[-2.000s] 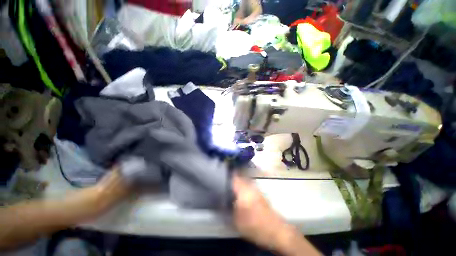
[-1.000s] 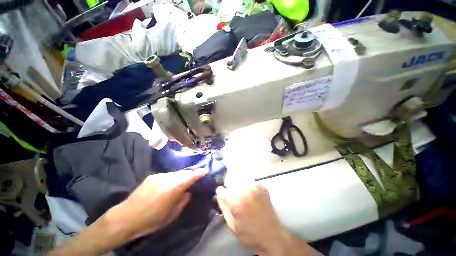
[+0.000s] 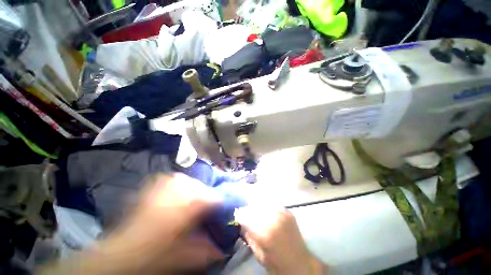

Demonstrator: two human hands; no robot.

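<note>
The garment's grey cloth (image 3: pixel 116 174) lies heaped left of the needle area, with a pale piece at its top. Its navy part (image 3: pixel 218 223) runs up to the brightly lit presser foot area (image 3: pixel 248 176); glare hides the stitching spot. My left hand (image 3: pixel 169 215) is blurred over the navy and grey cloth, left of the foot; its grip is unclear. My right hand (image 3: pixel 277 233) is in front of the foot, its fingers closed on the navy cloth's edge, where a small yellow bit shows.
The cream sewing machine (image 3: pixel 301 115) spans the right. Looped scissors (image 3: pixel 324 165) lie on its bed. Dark snips (image 3: pixel 215 102) rest on its head. Camouflage strips (image 3: pixel 425 209) hang at right. Navy cloth (image 3: pixel 145 94) and neon yellow cloth (image 3: pixel 325 16) are piled behind.
The view has swung closer to the machine since the oldest frame. The cloth's navy part is now at the foot. Since one second ago, my left hand has shifted back from the needle area and blurred.
</note>
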